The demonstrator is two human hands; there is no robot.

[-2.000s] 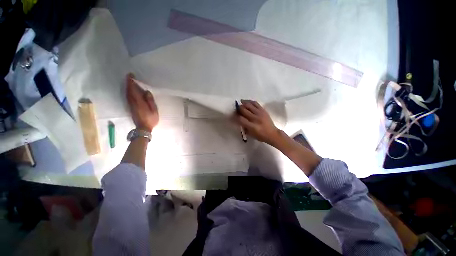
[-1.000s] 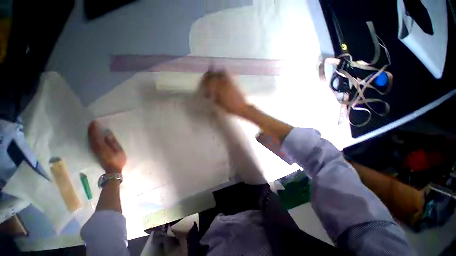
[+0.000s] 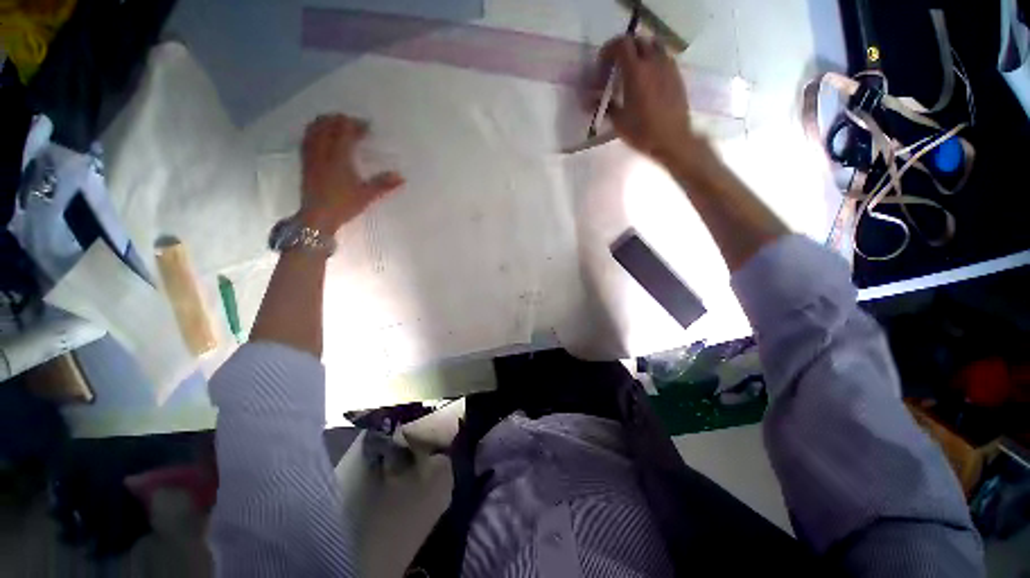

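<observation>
White pattern paper [image 3: 452, 248] covers the table in front of me. My left hand [image 3: 337, 172] lies on its left part, thumb spread from the fingers, with nothing seen in it. My right hand [image 3: 649, 90] is at the top right, over the clear pinkish ruler [image 3: 452, 47], and holds a thin black and white pen [image 3: 605, 104] between its fingers. A narrow strip [image 3: 661, 25] shows just beyond the fingers; whether they touch it I cannot tell. The dark grey block [image 3: 658, 279] lies slanted on the paper below my right hand.
A tan wooden strip [image 3: 185, 296] and a green stick [image 3: 229, 306] lie at the left, beside a cut paper piece [image 3: 122, 311]. A tangled tape measure [image 3: 883, 203] with a blue round item [image 3: 948, 155] lies on the black surface at the right.
My right hand has moved up and to the right with the pen. The pale narrow strip has left the paper's middle. My left hand's thumb has spread. The view has shifted, and the dark block shows fully.
</observation>
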